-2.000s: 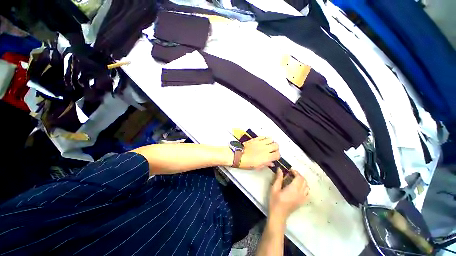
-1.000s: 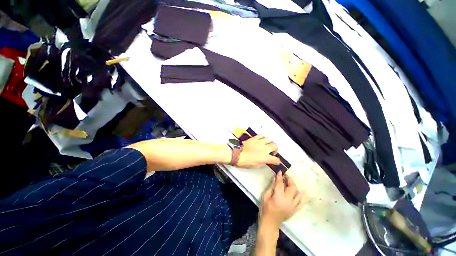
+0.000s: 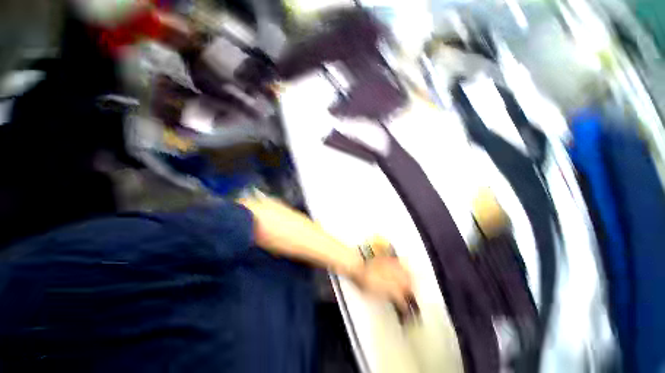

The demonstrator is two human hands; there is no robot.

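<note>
The view is strongly blurred. My left hand (image 3: pixel 386 278) lies low over the white table, with its fingertips at a small dark strip (image 3: pixel 408 311). Whether the fingers grip the strip or only rest on it cannot be told. A tan-yellow piece (image 3: pixel 377 246) shows just above the wrist. My right hand is not in view.
A long dark brown panel (image 3: pixel 423 207) runs down the white table (image 3: pixel 324 171) beside my hand. A tan card (image 3: pixel 490 213) lies on folded dark layers (image 3: pixel 510 273). Black panels (image 3: pixel 521 178) and blue rolls (image 3: pixel 609 175) are farther across. A mixed scrap heap (image 3: pixel 197 109) is at upper left.
The view has swung and blurred, so the table runs more steeply and its things sit lower. My right hand and the iron have left the picture. My left hand remains by the dark strip.
</note>
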